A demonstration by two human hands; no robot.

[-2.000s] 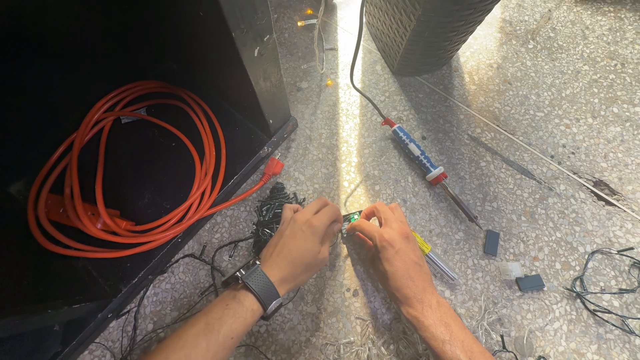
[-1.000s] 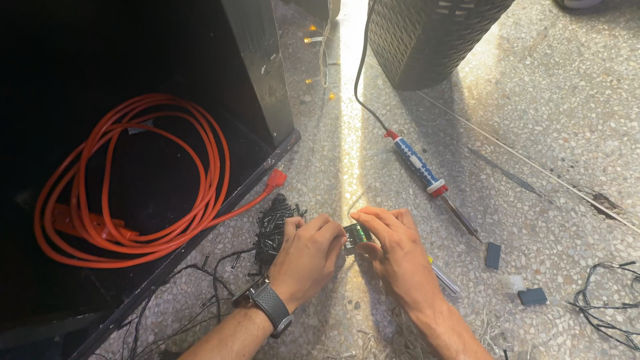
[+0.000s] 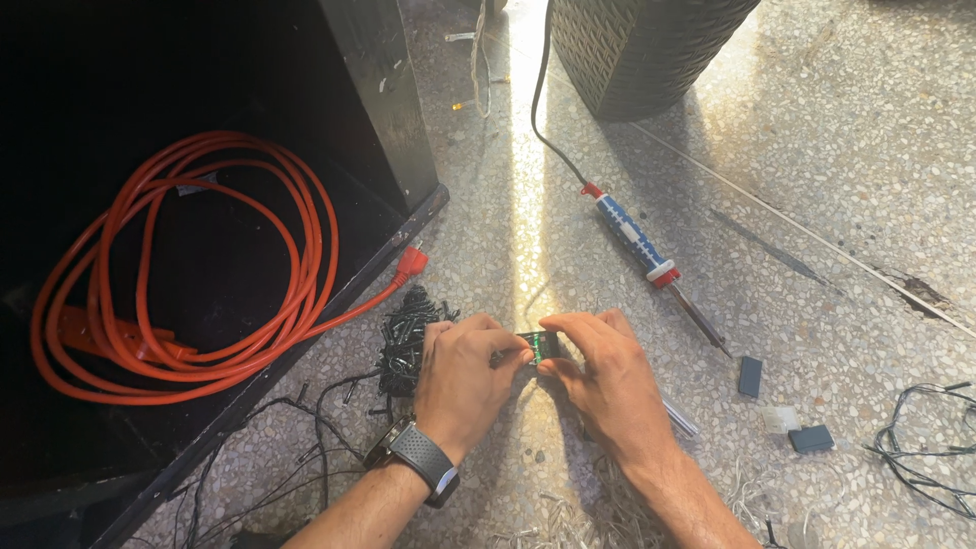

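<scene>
A small black case with a green circuit board point(image 3: 543, 347) is held just above the speckled floor. My right hand point(image 3: 610, 374) grips its right end between thumb and fingers. At its left side my left hand point(image 3: 469, 377), with a watch on the wrist, pinches something too small to make out, perhaps a wire end. A bundle of dark string lights point(image 3: 408, 335) lies left of my left hand. To the right rests a soldering iron point(image 3: 633, 236) with a blue and white handle, its tip near a small black block point(image 3: 750, 377). A metallic rod point(image 3: 679, 418) shows partly behind my right hand.
A coiled orange extension cord point(image 3: 320, 252) lies in a black cabinet point(image 3: 381, 99) at left. A woven planter or basket point(image 3: 648, 53) stands at the top. Another dark block point(image 3: 812, 438), a clear piece point(image 3: 780, 419), dark wires point(image 3: 907, 454) and clear strands point(image 3: 564, 518) lie on the floor.
Both hands stay around the small case. Its green board, partly covered by my right fingers a second ago, now faces up between my hands.
</scene>
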